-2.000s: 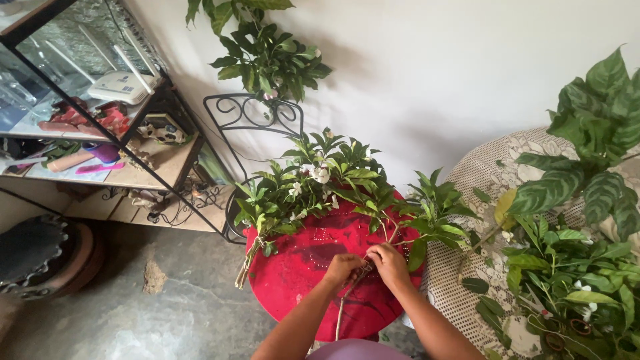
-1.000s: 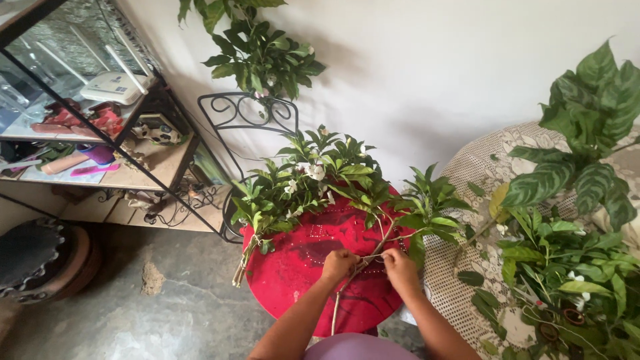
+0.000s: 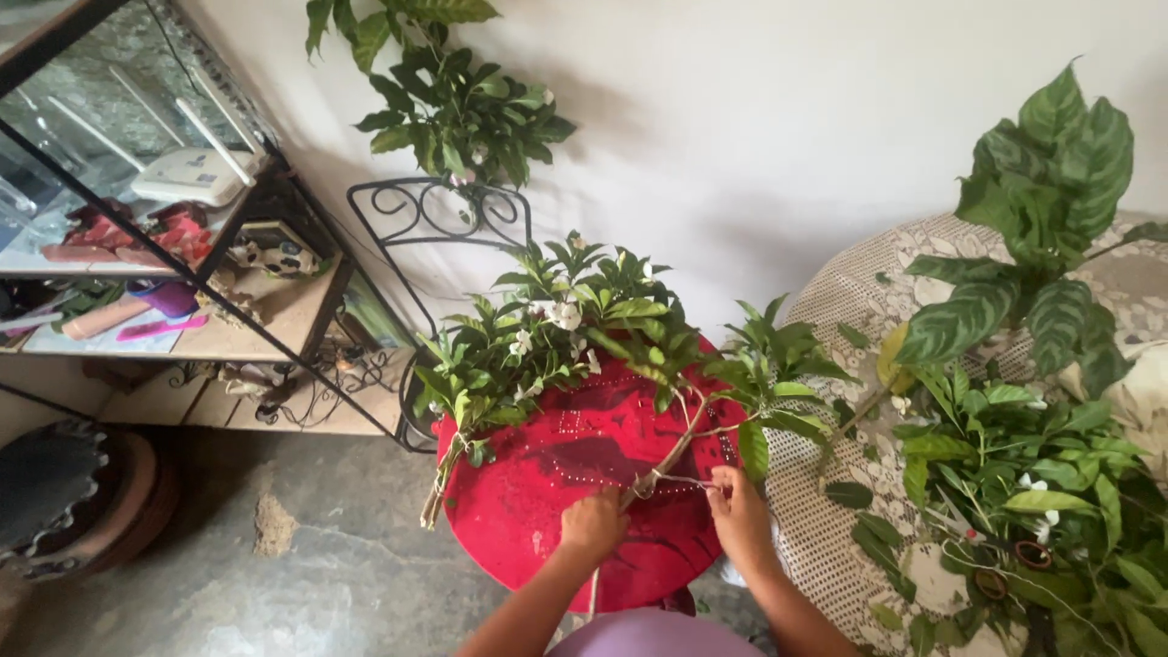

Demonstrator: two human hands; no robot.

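Note:
My left hand (image 3: 595, 526) grips the lower stem of a leafy branch (image 3: 686, 438) over a round seat with a red cloth cover (image 3: 520, 511). Pale string (image 3: 680, 479) is wound around that stem, and my right hand (image 3: 735, 511) pinches its end, pulled out to the right. The branch forks towards the back into leafy tips. Behind and left of it, a tied bundle of leafy cuttings with white flowers (image 3: 557, 319) lies along the rear of the seat, its bound stems (image 3: 443, 484) jutting over the left edge.
On the right, a table with a crocheted cloth (image 3: 821, 301) bears a large-leaved plant (image 3: 1040, 219), loose greenery (image 3: 1068, 447) and red-handled scissors (image 3: 958, 522). A black metal chair back (image 3: 438, 212) stands by the wall. Left are a shelf unit (image 3: 274, 338) and a round pot (image 3: 137, 511).
My hands were close together at the stem two seconds ago. They are now farther apart, with the string stretched from the stem to my right hand.

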